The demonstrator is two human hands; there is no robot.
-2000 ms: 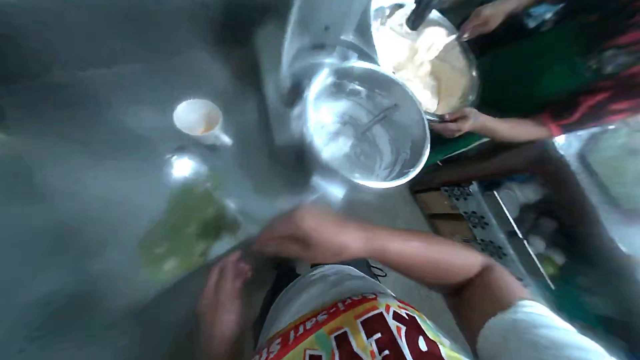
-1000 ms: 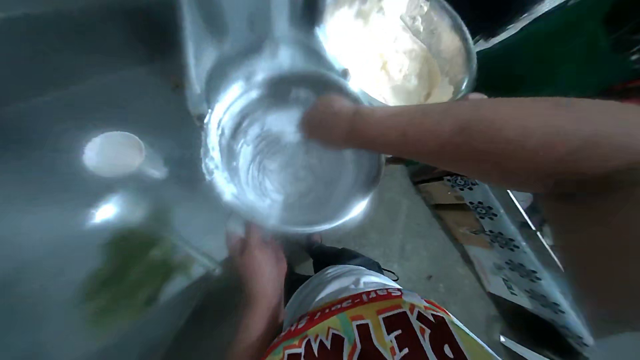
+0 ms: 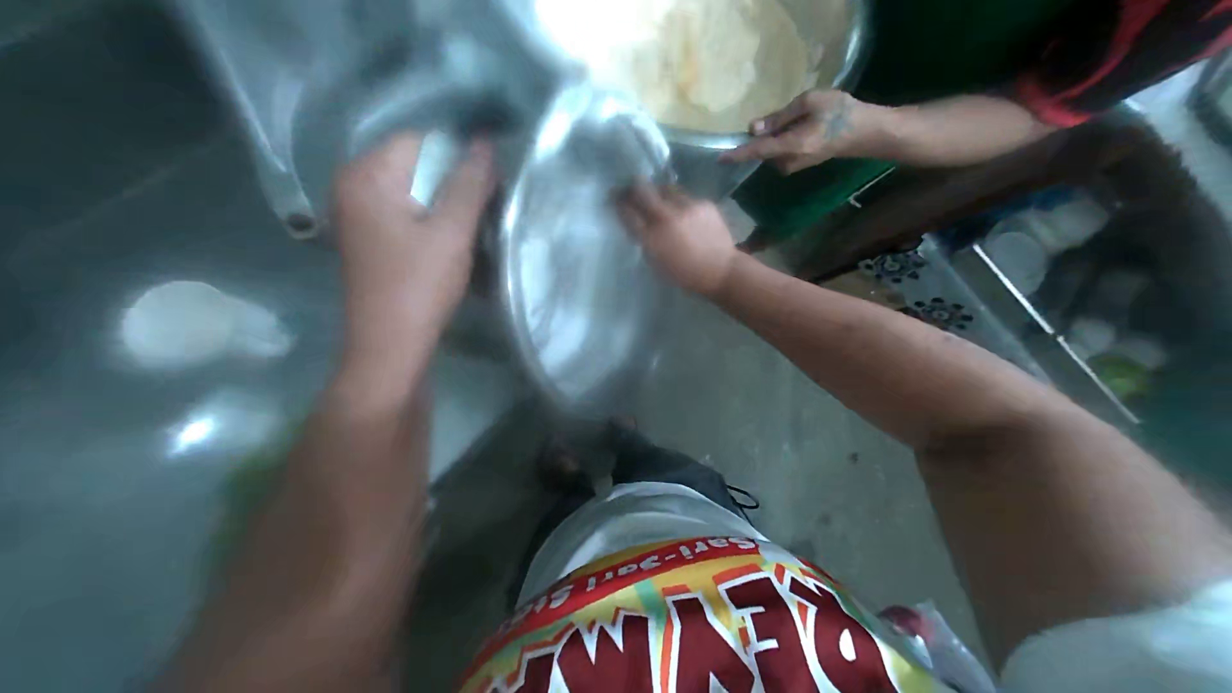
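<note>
My right hand grips the rim of a shiny metal bowl, which is tilted on its side with its inside toward my right arm. To its left, my left hand is raised with thumb and fingers apart, close to a blurred grey metal part; whether it touches that part I cannot tell. Behind the tilted bowl stands a larger metal bowl holding a pale, creamy mass. A co-worker's hand holds that bowl's rim.
On the grey metal table at the left are a white cup and something green, partly behind my left forearm. A metal bar end juts toward me. A shelf with dishes stands at the right, above the floor.
The metal bowl, upright a second ago, is now tipped onto its side. My left hand has moved up and forward from near my waist. My right hand has shifted to the bowl's right rim.
</note>
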